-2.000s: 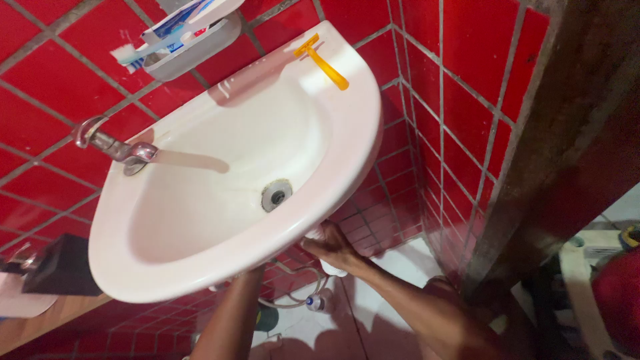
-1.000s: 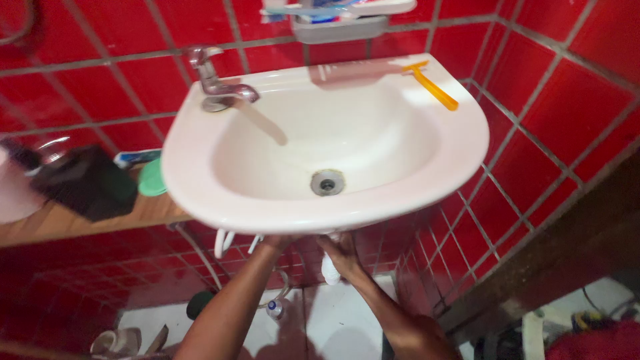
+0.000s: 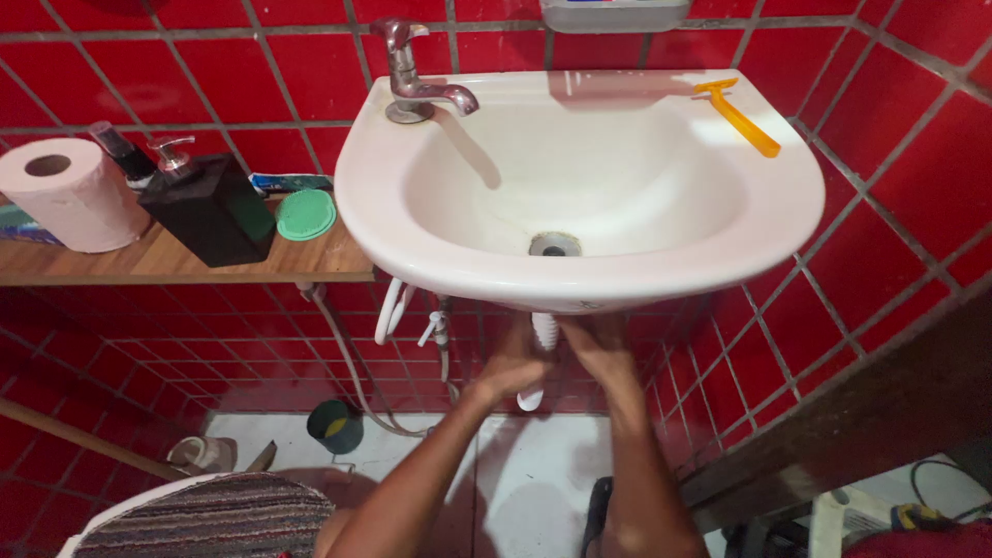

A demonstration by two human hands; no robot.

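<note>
Under the white ceramic washbasin [image 3: 682, 267], my left hand [image 3: 515, 360] lies against the white corrugated drain pipe [image 3: 545, 332], its fingers partly hidden behind the pipe. My right hand [image 3: 608, 353] reaches up at the pipe's right side, fingertips in shadow beneath the bowl; whether it grips anything cannot be made out. The pipe's smooth white lower end [image 3: 530, 398] shows below my left hand. Above, the basin has a metal drain [image 3: 555, 244], a chrome tap [image 3: 411, 85] at its back left and an orange razor [image 3: 740, 124] on its right rim.
A wooden shelf [image 3: 310, 263] on the left holds a toilet roll [image 3: 74, 194], a black pump bottle [image 3: 213, 209] and a green round lid [image 3: 305, 215]. Below hang a hose [image 3: 349, 364] and a small valve [image 3: 438, 329]. A dark pot [image 3: 335, 426] stands on the floor; a wooden frame borders the right.
The view has swung and now shows more below the basin. Both hands remain under the bowl; my left hand, mostly hidden two seconds ago, now shows beside the pipe.
</note>
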